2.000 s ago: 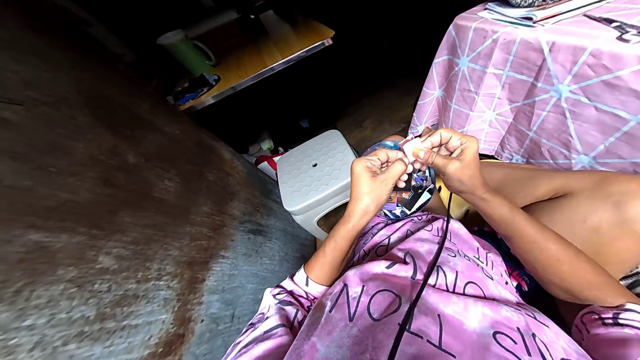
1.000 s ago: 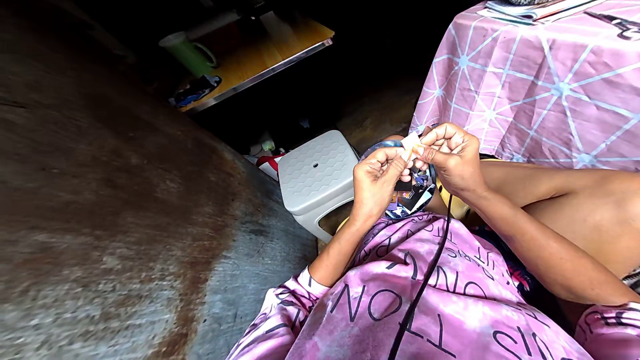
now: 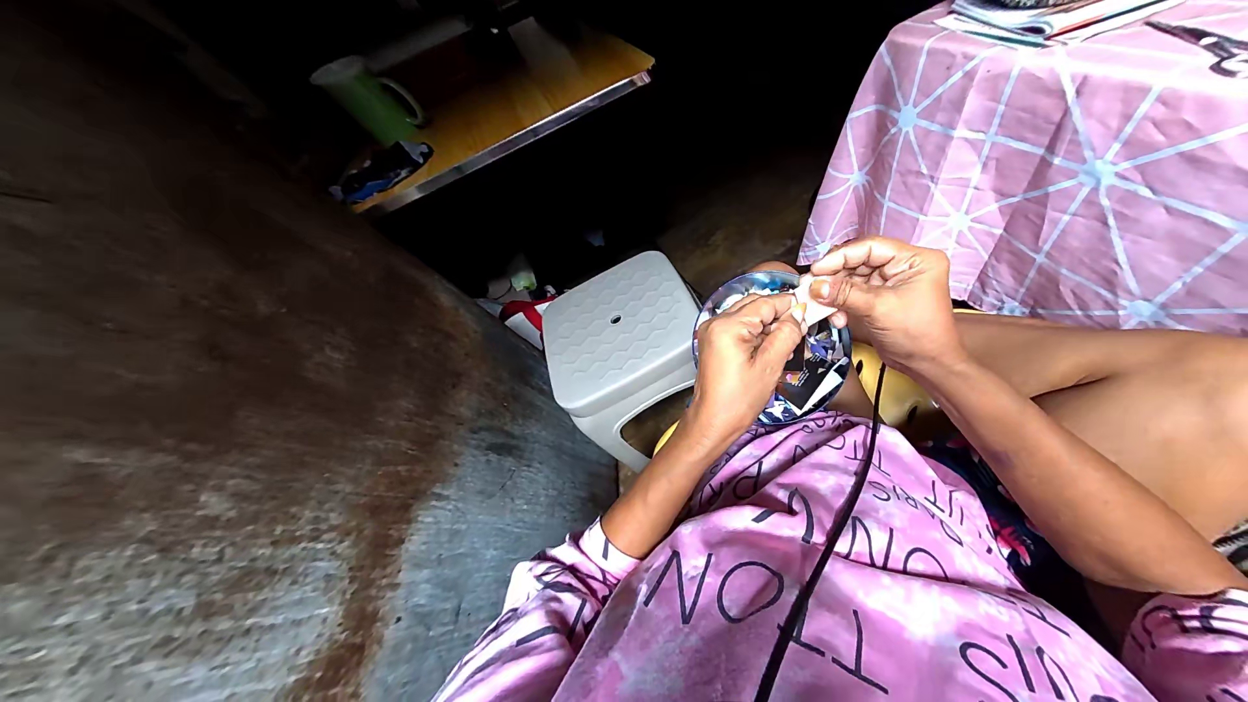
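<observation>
Between the fingertips of both hands is a small pale folded piece, apparently paper (image 3: pixel 815 302). My left hand (image 3: pixel 746 356) pinches its lower left side, and my right hand (image 3: pixel 892 292) grips its upper right side with thumb and fingers. Below the hands, in my lap, sits a round container (image 3: pixel 780 409) holding many small dark, white and blue folded pieces (image 3: pixel 814 375). My left hand covers part of its rim. A thin black cord (image 3: pixel 829 556) runs down over the pink shirt.
A grey plastic stool (image 3: pixel 624 331) stands left of my hands, beside a rusty metal sheet wall (image 3: pixel 244 439). A wooden table (image 3: pixel 575 73) with a green mug (image 3: pixel 366 97) is further off. Scissors (image 3: pixel 1209 44) and papers (image 3: pixel 1058 18) lie on the cloth-covered table (image 3: pixel 1063 175) at right.
Both hands stay close together over the container while their fingers shift slightly around the pale piece, which has changed its angle. Nothing else has plainly moved.
</observation>
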